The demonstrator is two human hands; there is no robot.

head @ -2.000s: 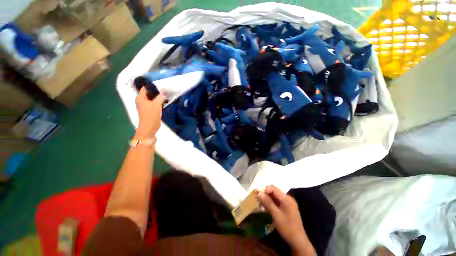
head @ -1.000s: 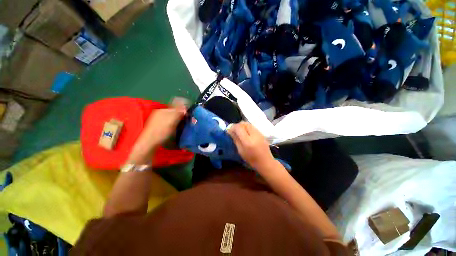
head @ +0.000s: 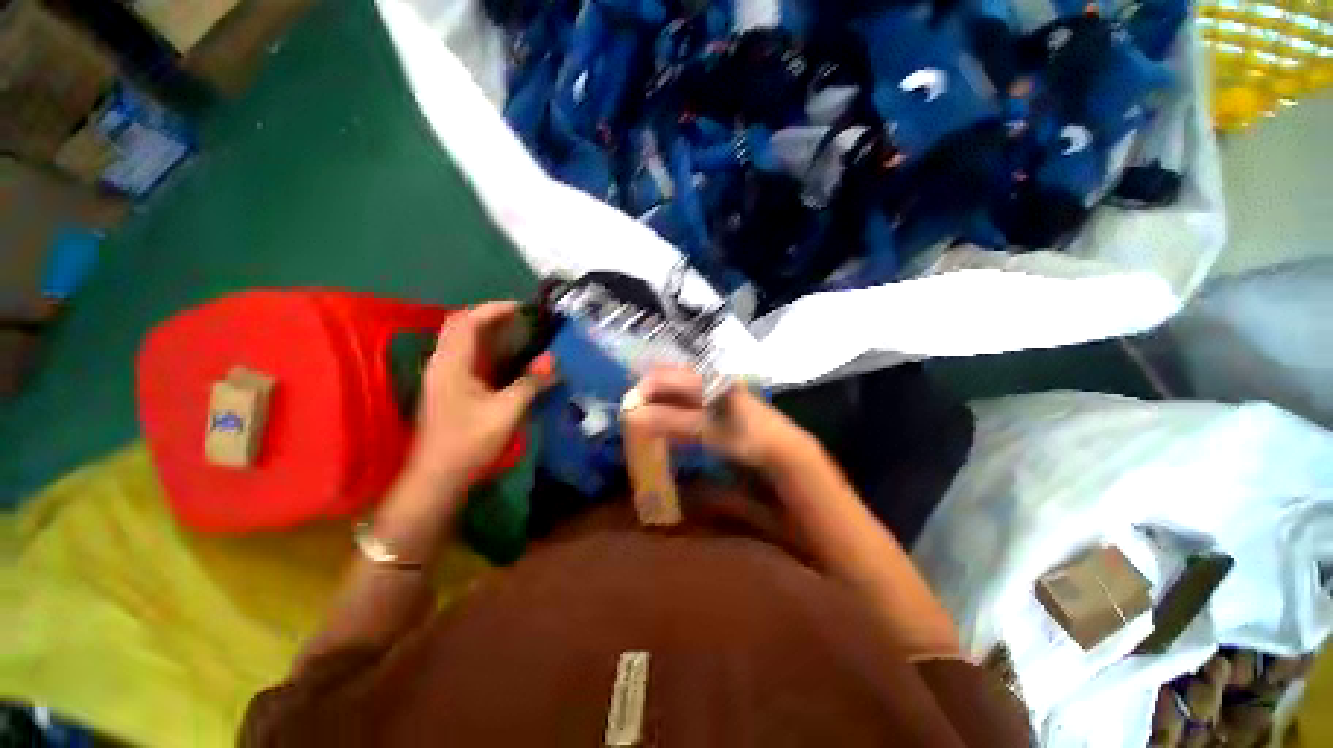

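Observation:
My left hand (head: 475, 395) grips the dark end of a blue plush toy (head: 585, 383) over my lap. My right hand (head: 709, 417) is at the toy's right side, with a tan hang tag (head: 654, 475) hanging below its fingers. A black strap with white letters (head: 629, 310) lies across the top of the toy, blurred. Parts of the toy are hidden by my hands. No string can be made out.
A large white sack (head: 936, 314) of blue toys lies ahead. A red stool (head: 300, 482) with a small tag stack (head: 237, 418) and a yellow sack (head: 88, 585) are left. A white sack at right bears a brown tag stack (head: 1094, 596) and a dark flat object (head: 1187, 602).
My left hand has taken a toy from the sack and brought it to my lap, where my right hand has joined it. The view has tilted down; the stool and its tag stack now show fully.

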